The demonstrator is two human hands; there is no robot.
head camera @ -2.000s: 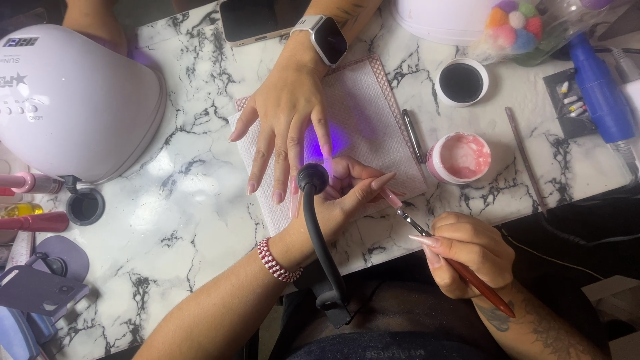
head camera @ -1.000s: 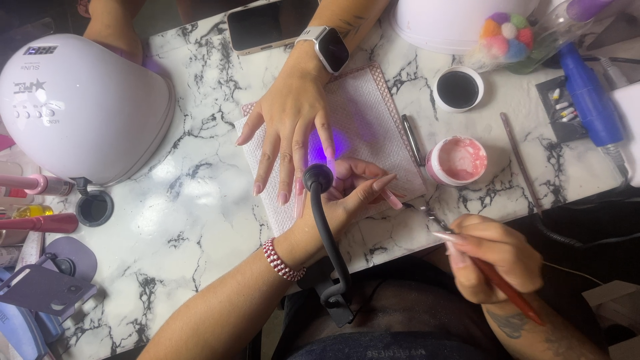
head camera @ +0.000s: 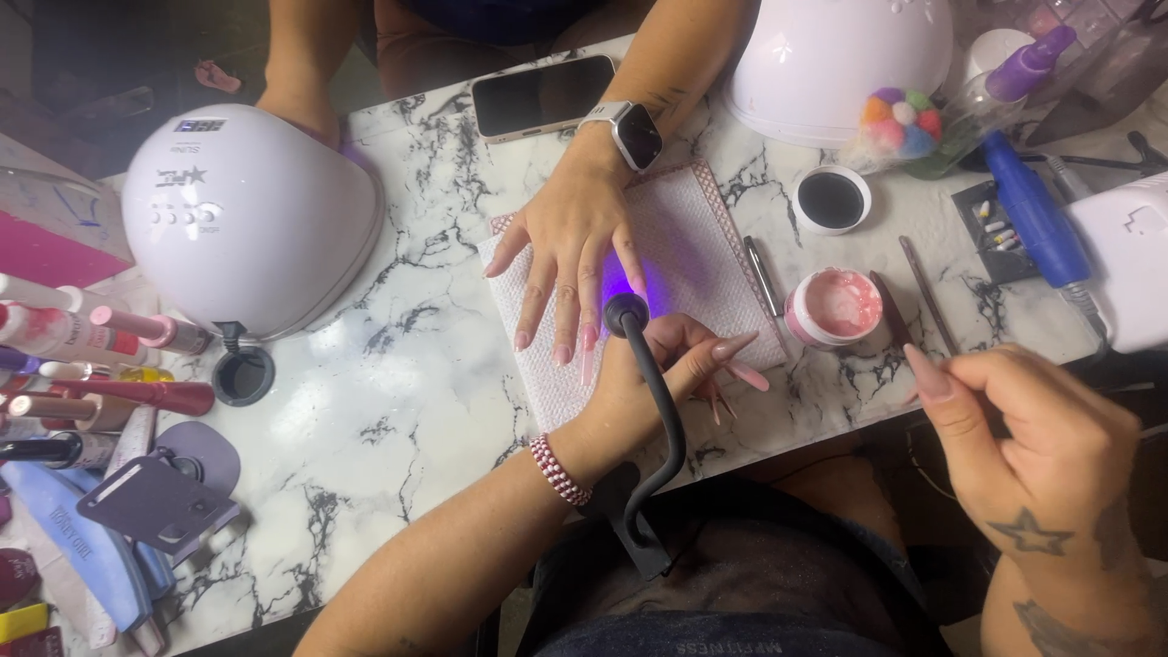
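My left hand point(head camera: 639, 374), fingers curled, lies beside the other person's spread hand point(head camera: 570, 237) on a white textured towel point(head camera: 703, 237). A small gooseneck lamp point(head camera: 626, 315) partly hides my left hand and casts violet light by that person's fingertip; whether my left hand grips anything is unclear. One fingernail of that person has a long clear and pink extension point(head camera: 587, 360). My right hand point(head camera: 1022, 429) is over the table's front edge, thumb and index finger close together, by a dark red brush handle point(head camera: 890, 306); whether they touch it is unclear. Beside the handle stands an open jar of pink product point(head camera: 835, 306).
A white nail lamp point(head camera: 246, 219) stands left, bottles point(head camera: 155, 397) and files point(head camera: 82, 538) near it. A phone point(head camera: 543, 96) lies at the back. Right are a black-filled lid point(head camera: 830, 199), a metal tool point(head camera: 762, 274), a thin stick point(head camera: 926, 292) and a blue electric file handpiece point(head camera: 1036, 210).
The brush held up in my right hand earlier is no longer seen there; a dark red handle now lies beside the pink jar. My left hand remains by the gooseneck lamp.
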